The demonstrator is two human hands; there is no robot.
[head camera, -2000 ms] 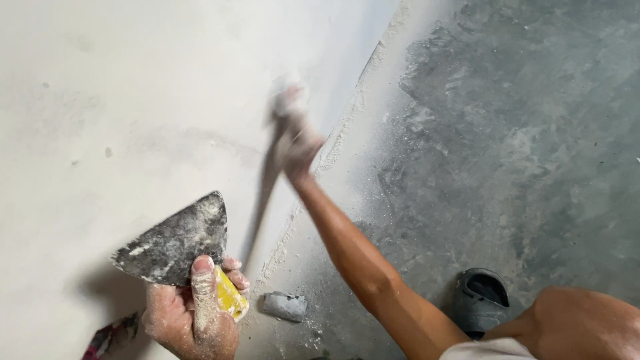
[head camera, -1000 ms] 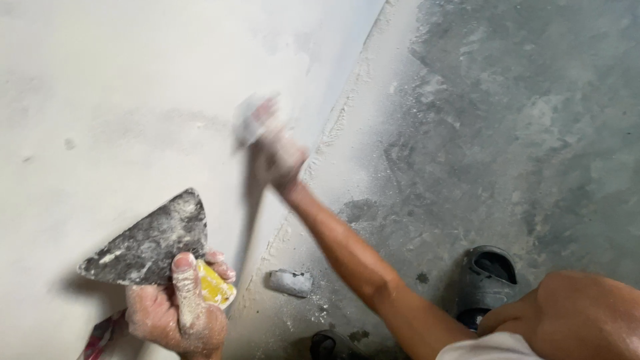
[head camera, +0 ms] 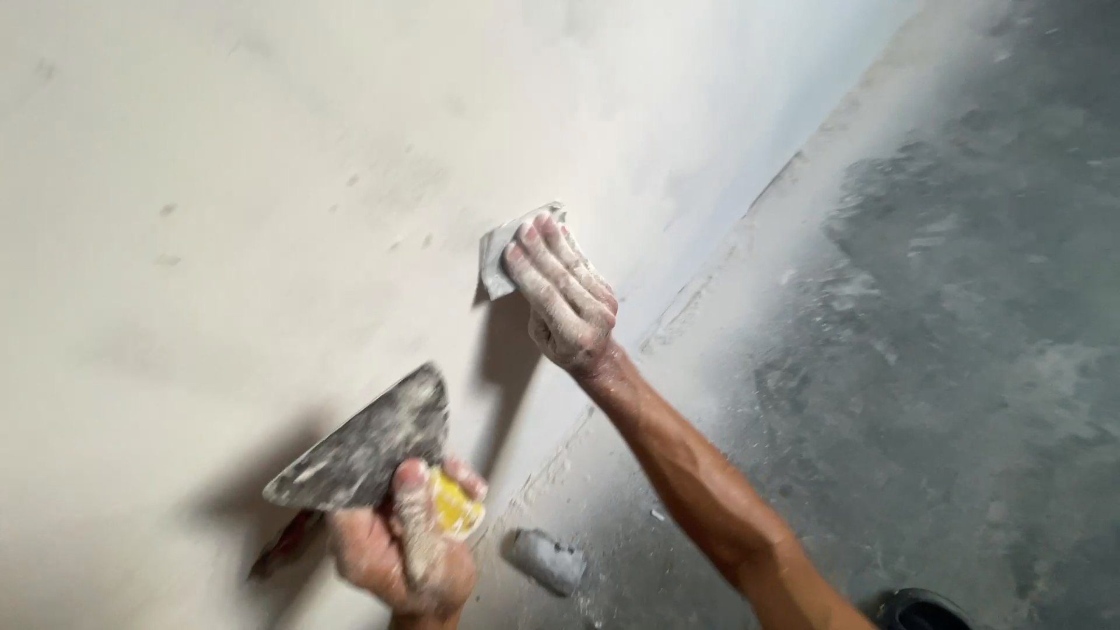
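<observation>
My right hand (head camera: 569,293), coated in white dust, presses a folded sheet of sandpaper (head camera: 500,258) flat against the white wall (head camera: 262,262). Its fingers lie together over the sheet, which shows past the fingertips. At lower left my left hand (head camera: 411,534) grips a putty knife with a wide, putty-smeared metal blade (head camera: 372,446) and a yellow handle (head camera: 457,506). The blade points up and left, close to the wall. White dust also covers the left thumb and fingers.
A grey, rounded lump (head camera: 547,562) lies on the floor near the foot of the wall. The dusty grey concrete floor (head camera: 962,350) fills the right side. A dark shoe (head camera: 920,610) shows at the bottom right edge. Small dark marks dot the wall.
My right hand was blurred by motion in both earlier frames and now shows sharply, with the sheet visible beneath it. My left hand still holds the putty knife. The view has shifted.
</observation>
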